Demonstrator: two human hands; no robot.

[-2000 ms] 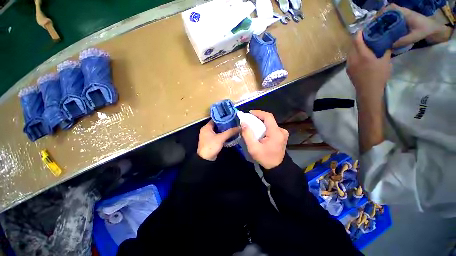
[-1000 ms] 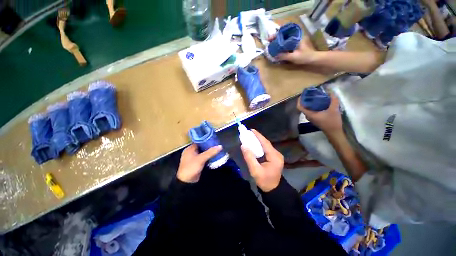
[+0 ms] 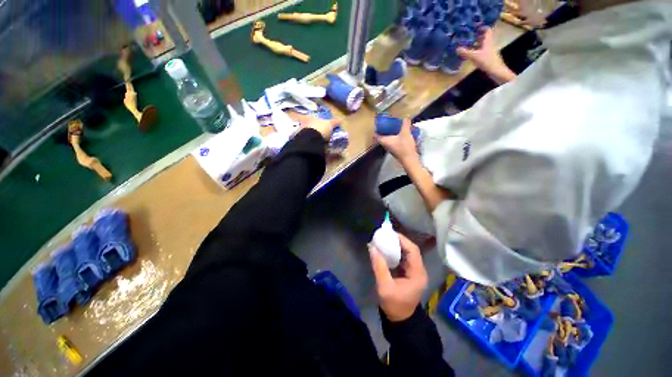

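Note:
My right hand (image 3: 401, 278) is wrapped around a small white squeeze bottle (image 3: 387, 247), its teal nozzle pointing up, in front of the bench edge. My left hand (image 3: 320, 127) reaches across the bench to a blue denim sleeve with whitish trim (image 3: 338, 141), right of the carton. My arm and fingers hide most of that sleeve, and whether I grip it cannot be told. Several denim sleeves (image 3: 88, 254) stand in a row on the left of the film-covered bench (image 3: 166, 210).
White carton (image 3: 232, 156) with crumpled gloves (image 3: 291, 96), water bottle (image 3: 197, 99), yellow tool (image 3: 70, 350). Brown limb-like parts (image 3: 88, 153) lie on the green belt. A neighbour (image 3: 545, 147) holds a sleeve (image 3: 389, 124) on the right. Blue bins (image 3: 490, 340) stand on the floor.
My left hand has moved from in front of me, where it held a sleeve, to beside the carton. My right hand still holds the bottle. The view has swung right; the neighbour's hands have moved.

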